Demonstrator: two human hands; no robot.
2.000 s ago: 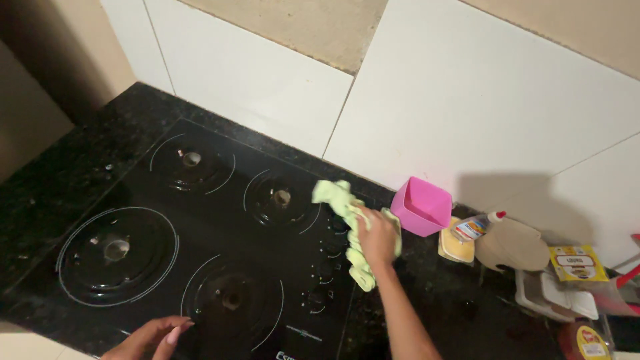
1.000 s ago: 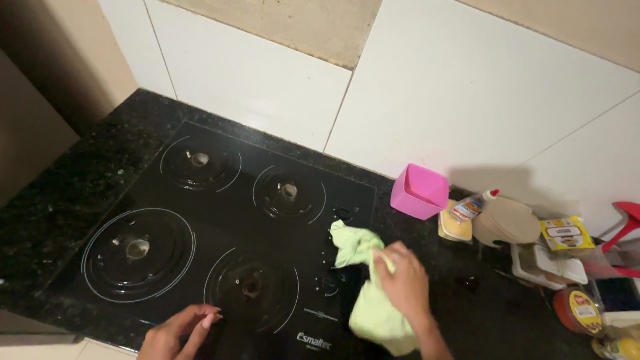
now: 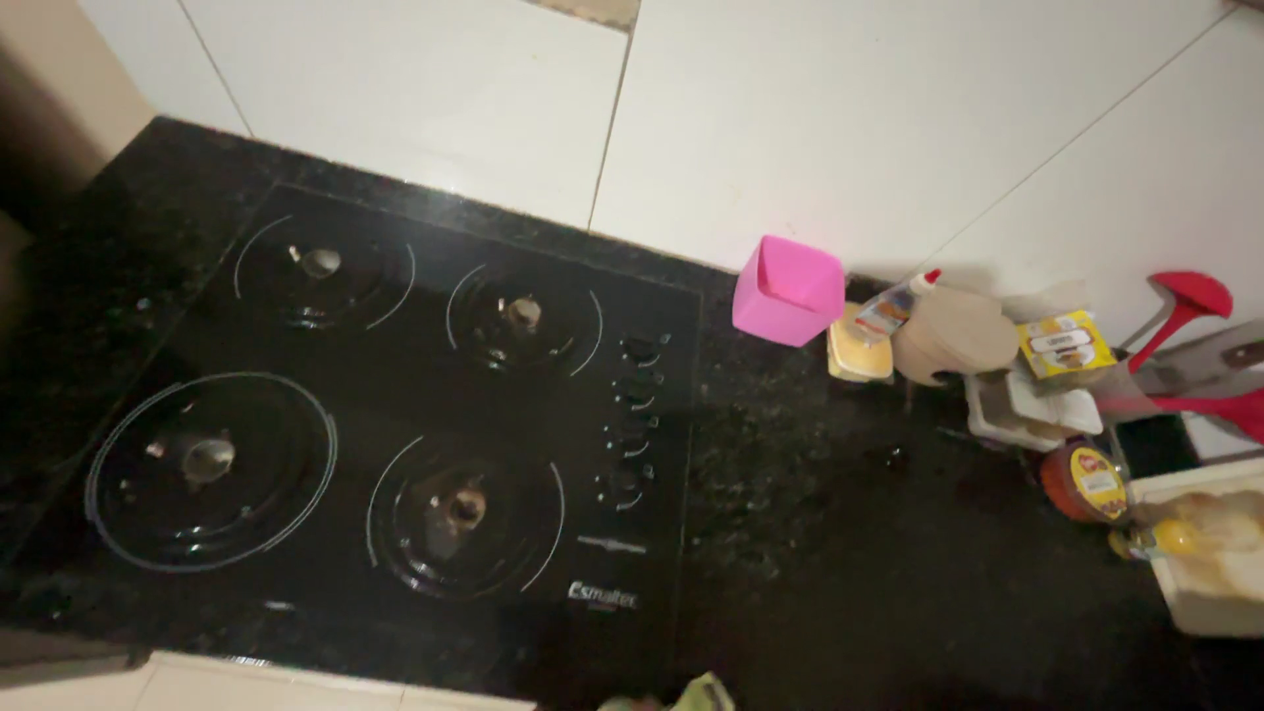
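Observation:
The black glass cooktop (image 3: pixel 415 395), with its burners bare of grates, is set into a dark speckled stone counter (image 3: pixel 790 553). Only a corner of the light green cloth (image 3: pixel 705 694) shows at the bottom edge, near the cooktop's front right. Beside it is a small blurred patch, too cut off to tell whether it is cloth or fingers. Neither my left hand nor my right hand can be made out, so what holds the cloth is hidden. Small control spindles (image 3: pixel 637 395) line the cooktop's right side.
By the white tiled wall stand a pink square container (image 3: pixel 790 291), a yellow-lidded tub (image 3: pixel 857 351), a red-tipped bottle (image 3: pixel 894 308), a yellow box (image 3: pixel 1066 346), white plastic containers (image 3: pixel 1032 410) and an orange-red jar (image 3: pixel 1084 482). Red utensils (image 3: pixel 1190 296) and a pale tray (image 3: pixel 1220 592) are at the right.
Both hands have left the cooktop area where they showed earlier. The green cloth has moved from the cooktop's right side down to the bottom edge of the view.

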